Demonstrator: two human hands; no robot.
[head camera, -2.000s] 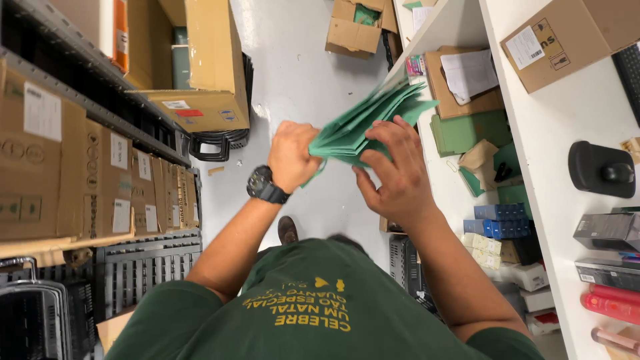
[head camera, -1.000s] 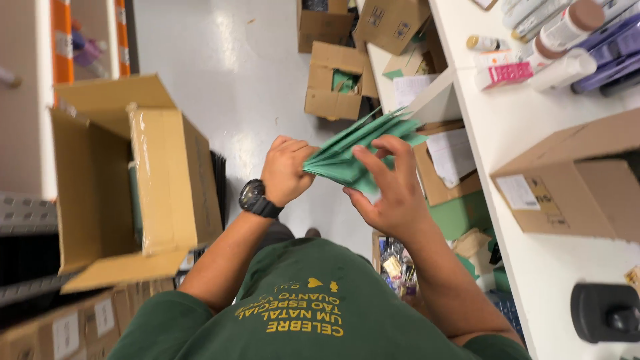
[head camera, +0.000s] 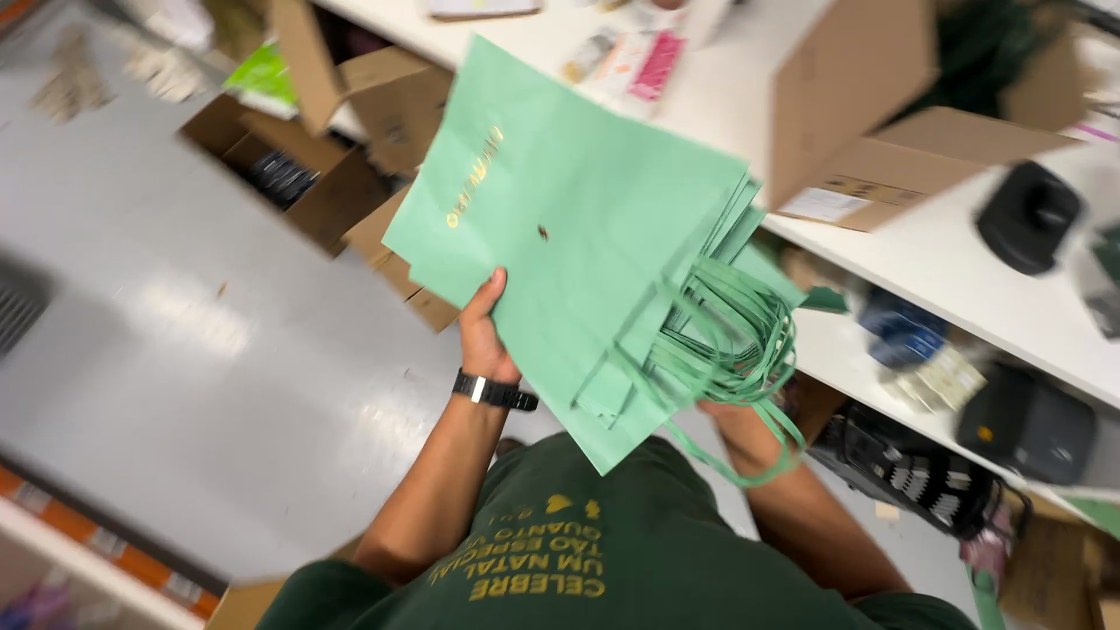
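Observation:
A stack of flat green paper bags (head camera: 577, 227), bearing gold writing, is held out in front of my dark green shirt. My left hand (head camera: 488, 332), with a black watch at the wrist, grips the stack's lower left edge, thumb on top. Looped green handles (head camera: 739, 337) of twisted cord or ribbon bunch at the right end of the stack. Under those handles is my right hand (head camera: 731, 420), mostly hidden by the bags; its fingers do not show.
A white shelf (head camera: 927, 280) runs along the right, carrying an open cardboard box (head camera: 853, 122) and a black device (head camera: 1031, 217). More cardboard boxes (head camera: 324, 192) stand on the floor ahead. A black crate (head camera: 910, 472) sits below the shelf at right.
The green bags were bunched edge-on between both hands; now their broad face and handles show. My right hand has gone from their near face to beneath the handle end. The view has swung right.

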